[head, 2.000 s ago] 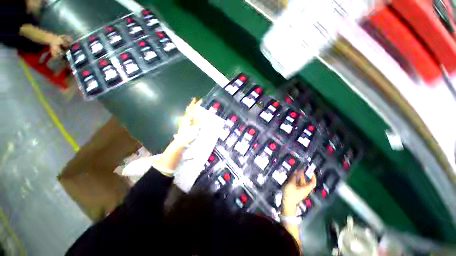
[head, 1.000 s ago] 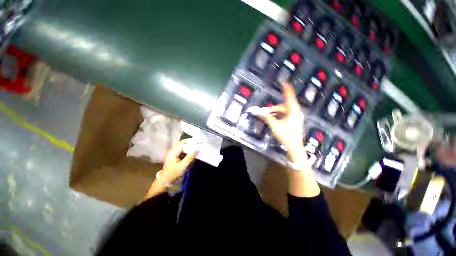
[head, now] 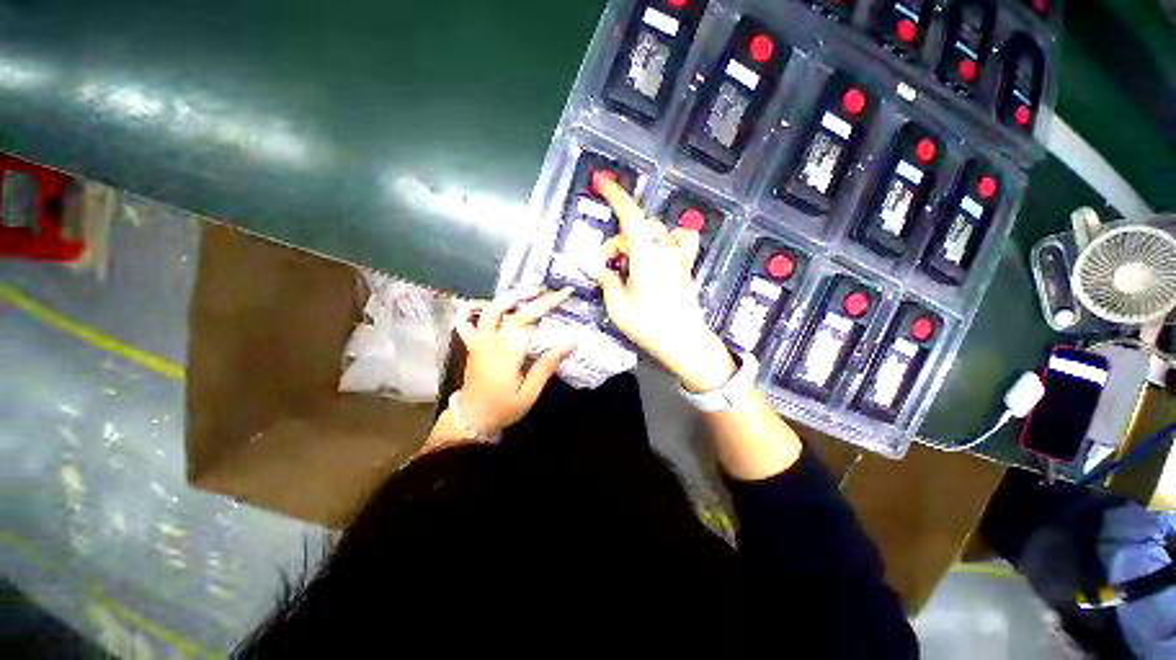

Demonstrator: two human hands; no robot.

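A clear tray (head: 738,196) holds black devices in two rows. Each visible device has a red round spot and white printed areas. My right hand (head: 664,294) is over the near left part of the tray. Its extended index fingertip touches the red spot of the near-row leftmost device (head: 577,242), and its other fingers are curled. No sticker is visible in it. My left hand (head: 500,368) is at the tray's near left corner, fingers spread, with a white label sheet (head: 588,356) between thumb and fingers. The grip is partly hidden.
Another tray of devices (head: 1047,129) overlaps behind. A white fan (head: 1126,276) and a charging phone (head: 1065,402) are at the right, near a person's blue-clad part (head: 1135,554). A brown carton (head: 264,387) with whitish waste liners (head: 397,346) is below the bench at left.
The tray appears larger and higher in view. My right hand has moved left and down to the leftmost device. My left hand has moved right to the tray edge, fingers now more spread.
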